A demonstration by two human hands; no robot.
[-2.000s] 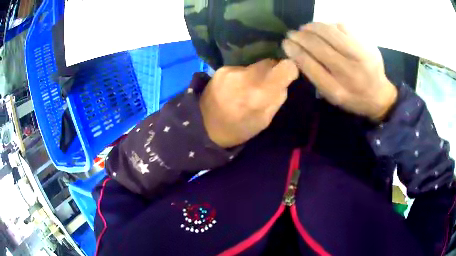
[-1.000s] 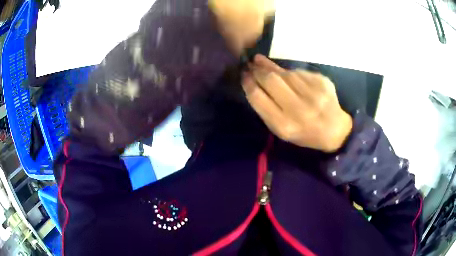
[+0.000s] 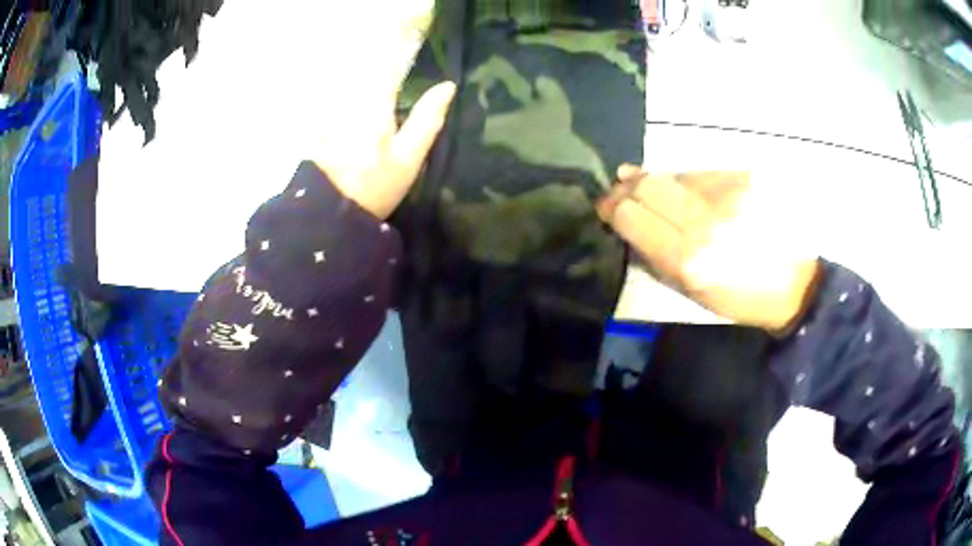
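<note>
A camouflage fabric piece (image 3: 533,139) lies lengthwise on the white table and hangs over its front edge towards my lap. A dark raised strip runs along its left side. My left hand (image 3: 389,139) lies at the fabric's left edge, overexposed, with the thumb on the strip; its fingers blend into the white table. My right hand (image 3: 709,240) pinches the fabric's right edge between thumb and fingers.
Thin dark snips or tweezers (image 3: 922,160) lie on the table (image 3: 778,160) at right. Black strips (image 3: 139,53) hang at the upper left. A blue crate (image 3: 48,309) stands at the left. Small metal parts show at the top edge.
The camouflage piece now lies spread on the table instead of bunched between my hands. My hands have moved apart to its two sides. More of the table shows.
</note>
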